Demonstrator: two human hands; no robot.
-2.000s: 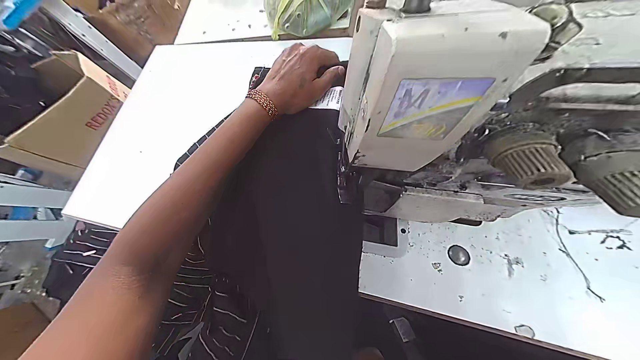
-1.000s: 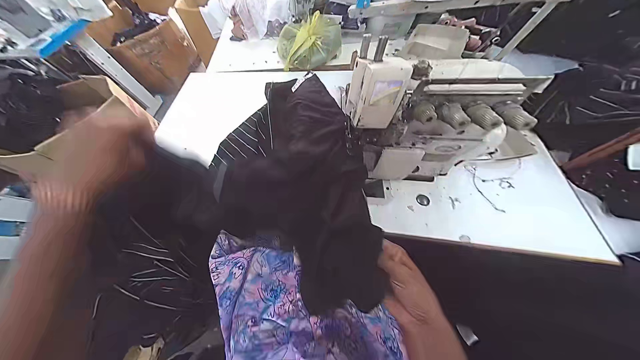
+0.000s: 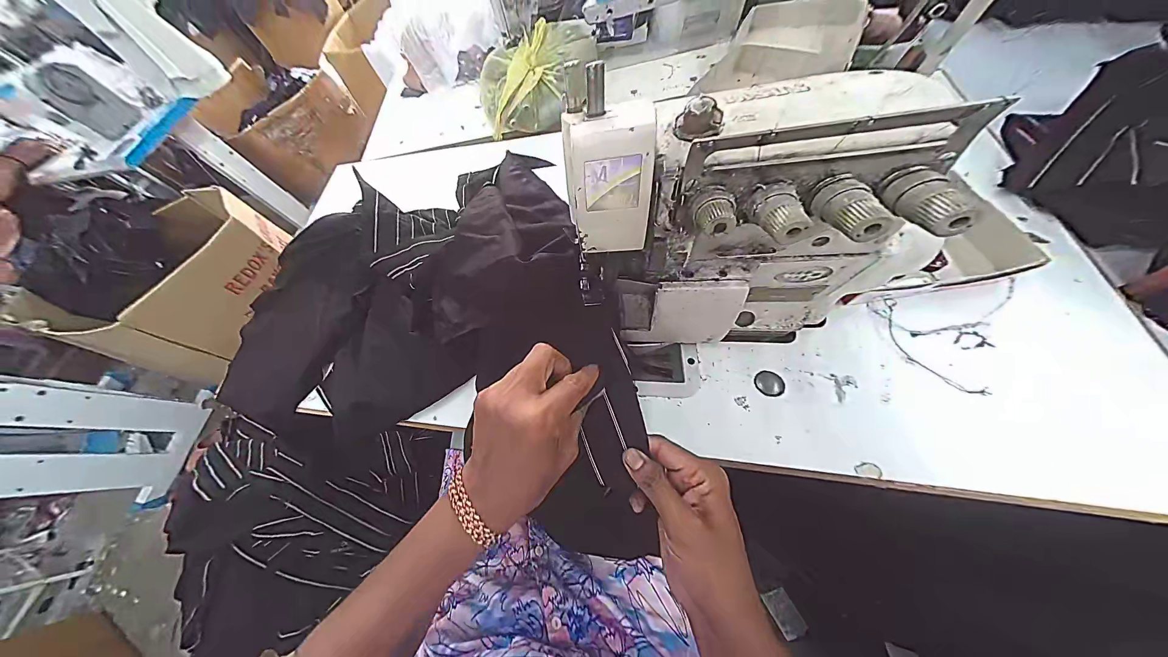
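Note:
A black garment piece with white pinstripes (image 3: 511,265) lies bunched on the white table, its right edge at the presser foot (image 3: 590,285) of an overlock sewing machine (image 3: 785,192). My left hand (image 3: 529,415), with a beaded bracelet at the wrist, pinches the cloth in front of the foot. To its right, my right hand (image 3: 684,488) grips the cloth's edge between thumb and fingers, over the table's front edge. The fabric hides the needle area in part.
More striped black cloth (image 3: 292,529) hangs at the left below the table (image 3: 894,438). Cardboard boxes (image 3: 182,283) with dark fabric stand at the left. Behind the machine sits a tied plastic bag (image 3: 529,82). Loose threads (image 3: 931,338) lie right of the machine. People's hands show at both side edges.
My left hand has come from the far left to the cloth before the machine. The right hand now holds the fabric edge near the table front. The cloth, lifted a second ago, lies at the foot.

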